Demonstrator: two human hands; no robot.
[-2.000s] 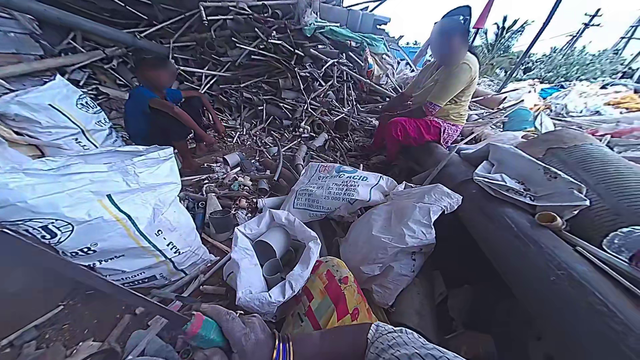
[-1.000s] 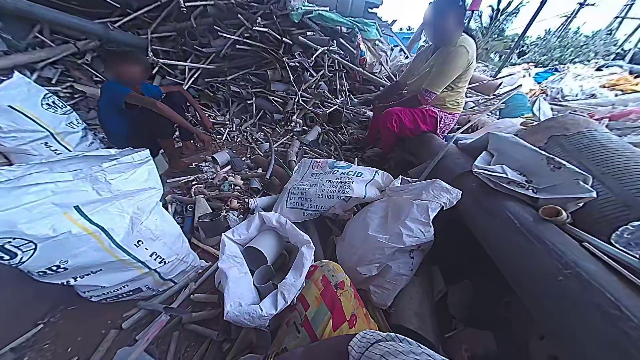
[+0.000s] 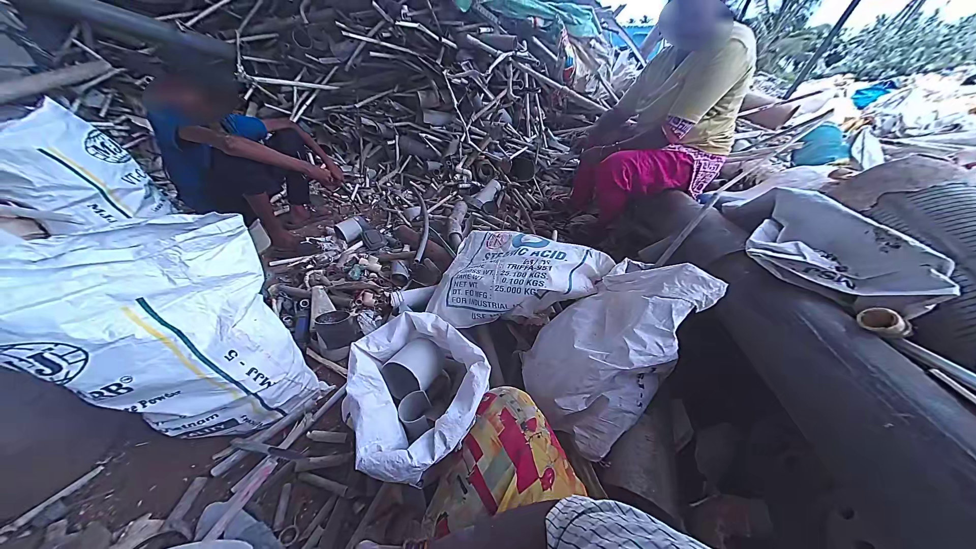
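Note:
Neither of my hands is in view. My forearm point(image 3: 496, 528) and its checked sleeve point(image 3: 614, 524) cross the bottom edge, with the hand cut off by the frame. Just above the forearm lies a patterned red and yellow cloth point(image 3: 512, 457), seemingly over my leg. Beside it stands an open white woven sack point(image 3: 381, 446) holding several grey plastic pipe pieces point(image 3: 415, 366). A printed white sack point(image 3: 518, 278) lies behind it, and a crumpled white sack point(image 3: 610, 343) is to the right.
Large white sacks point(image 3: 152, 305) stand at left. Scrap pipe pieces point(image 3: 328, 461) litter the ground, and a big pile point(image 3: 457, 99) rises behind. One person point(image 3: 221, 152) crouches at back left; another point(image 3: 686, 114) sits at back right. A thick dark pipe point(image 3: 823, 351) runs along the right.
Two seconds ago a gloved hand with bangles showed at the bottom by a teal piece; it has left the view. The view has shifted somewhat.

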